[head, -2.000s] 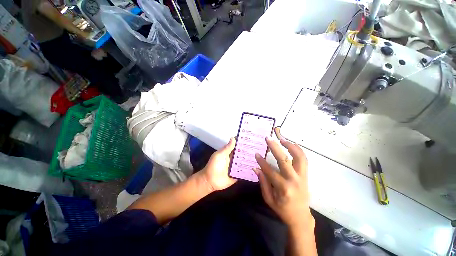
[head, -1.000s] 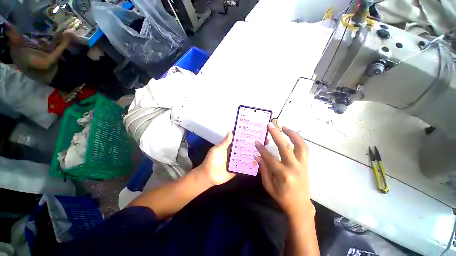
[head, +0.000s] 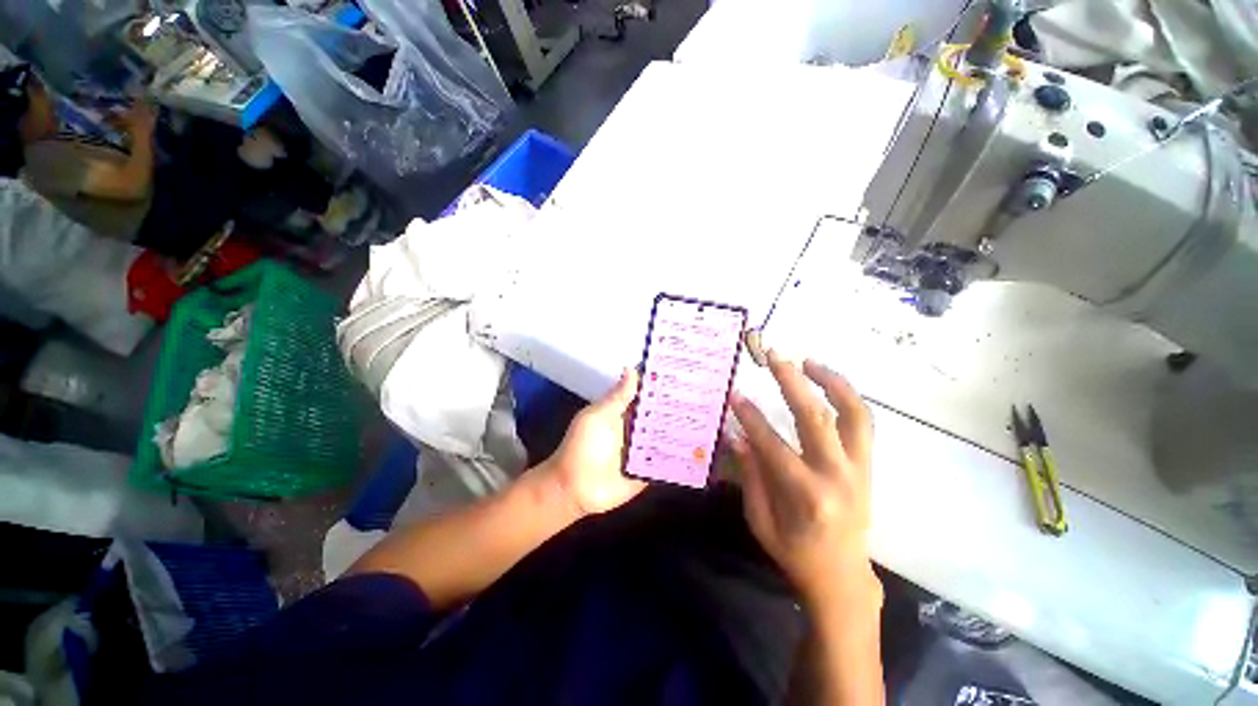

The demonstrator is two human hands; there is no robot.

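A smartphone [head: 686, 392] with a lit pink screen and dark edge is held upright in front of me at the table's front edge. My left hand [head: 602, 448] holds it along its left side, thumb at the edge. My right hand [head: 804, 476] is just right of the phone with fingers apart and holds nothing; its fingertips are beside the phone's right edge. Whether any fingertip touches the phone I cannot tell.
The white sewing table [head: 676, 179] carries the machine head [head: 1104, 207] at right and yellow thread snips [head: 1037, 472] at front right. An off-white garment [head: 428, 338] hangs over the left edge. A green basket [head: 297, 400], blue bin [head: 533, 166], plastic bag [head: 400, 97] and seated person [head: 90, 173] are left.
My right hand has moved right, from over the screen to beside the phone. The view has shifted slightly. The person at far left has changed posture.
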